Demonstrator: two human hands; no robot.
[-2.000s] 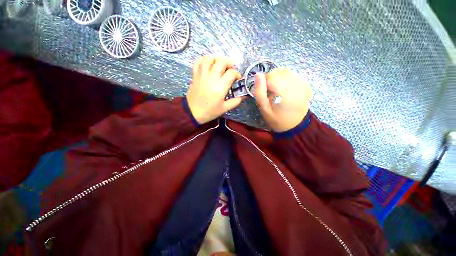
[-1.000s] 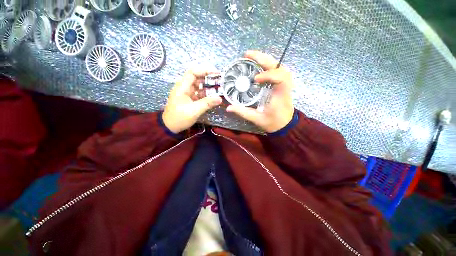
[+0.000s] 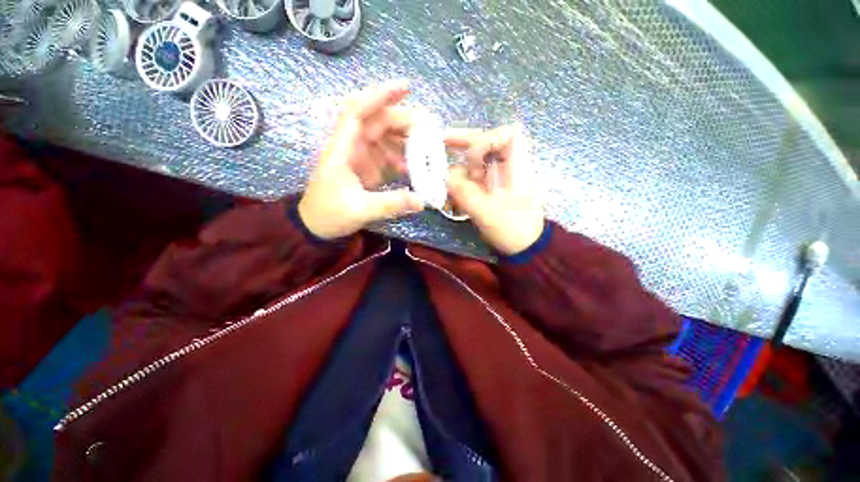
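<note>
My left hand [image 3: 347, 179] holds a pale round grille [image 3: 427, 162], tilted nearly edge-on, between thumb and fingers. My right hand [image 3: 502, 193] holds a pale fan head [image 3: 454, 215] just right of the grille. Most of the fan head is hidden by the grille and my fingers; whether the two parts touch is unclear. Another front grille [image 3: 224, 113] lies flat on the silvery sheet at the left.
The bench's silvery sheet [image 3: 603, 160] bears a fan head with a blue centre [image 3: 170, 55], an open fan head [image 3: 325, 19] and several pale grilles at top left. Small bits [image 3: 467, 47] lie at top centre. A black-handled item [image 3: 802, 282] and blue basket [image 3: 719, 362] are at right.
One of the two loose grilles has left the sheet, and my left hand now holds a grille. The fan head has turned in my right hand. The thin dark shaft no longer shows.
</note>
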